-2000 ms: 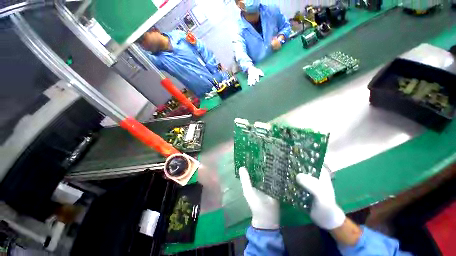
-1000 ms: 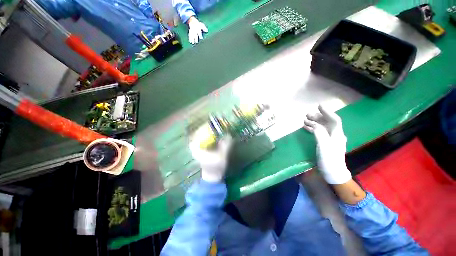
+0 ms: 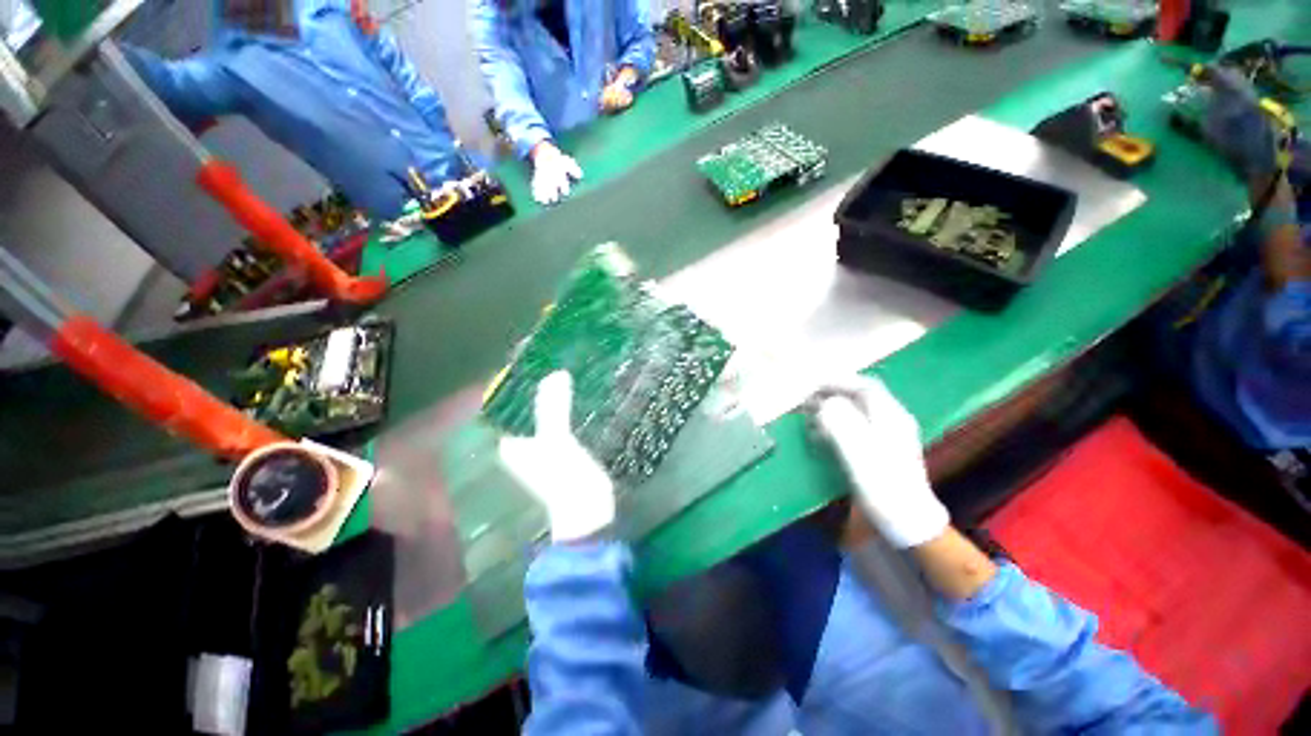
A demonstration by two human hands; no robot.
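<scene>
A green circuit board (image 3: 621,377) is tilted above the grey-green work mat (image 3: 705,467), its solder-joint face showing, slightly blurred. My left hand (image 3: 558,467), in a white knitted glove, is on the board's near left edge, thumb over its face; the fingers beneath are hidden. My right hand (image 3: 877,453), also white-gloved, is apart from the board, to its right over the bench's front edge. Its fingers are bent, and whether something small is in them cannot be seen.
A black parts bin (image 3: 956,230) with beige-olive pieces stands on the metal sheet. Another board (image 3: 765,163) lies on the conveyor. A loaded carrier (image 3: 328,377), tape roll (image 3: 288,490) and shallow tray (image 3: 328,640) are left. People in blue stand across; another person is right. A red sheet (image 3: 1150,561) is lower right.
The board has gone from lying low and blurred at the mat to tilted up with its solder face showing, my left hand still on it. My right hand has moved slightly left and its fingers have curled.
</scene>
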